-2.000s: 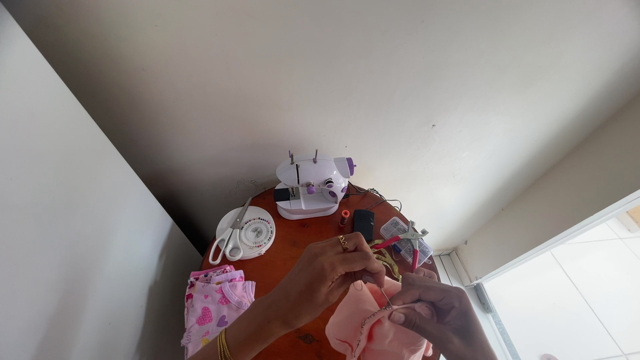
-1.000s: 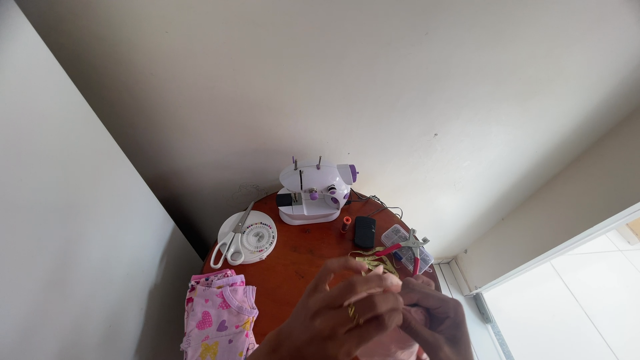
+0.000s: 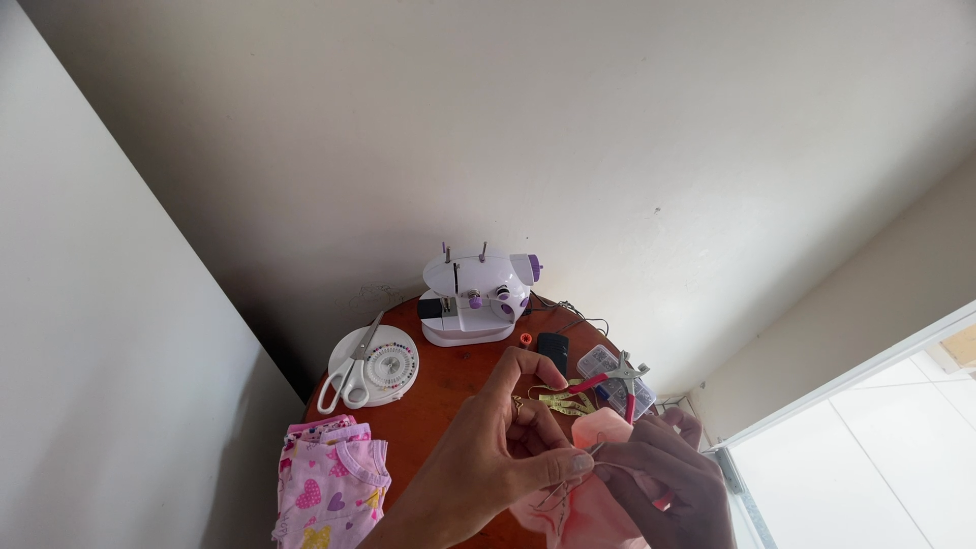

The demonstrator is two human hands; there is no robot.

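A piece of peach-pink fabric [image 3: 598, 511] hangs at the lower middle right, bunched between both hands. My left hand [image 3: 507, 450], with a ring on one finger, pinches the cloth's edge between thumb and a curled finger, its index finger raised and bent. My right hand [image 3: 671, 473] grips the same fabric from the right, its fingertips close to my left thumb. A thin thread [image 3: 559, 496] runs loosely over the cloth below my left thumb. Something slender lies between the fingertips; whether it is a needle cannot be told.
A mini sewing machine [image 3: 476, 297] stands at the table's back. Scissors [image 3: 354, 370] rest on a white round lid [image 3: 412, 358] beside a pin wheel [image 3: 391, 366]. Folded printed clothes [image 3: 332, 488] lie left. Red-handled pliers [image 3: 621, 377], a plastic case [image 3: 598, 360], a tape measure [image 3: 568, 402] and a black pedal [image 3: 553, 351] sit right.
The left index finger has lifted away from the right hand's fingers, and more of the pink cloth shows than one second ago. Both hands stay together at the fabric.
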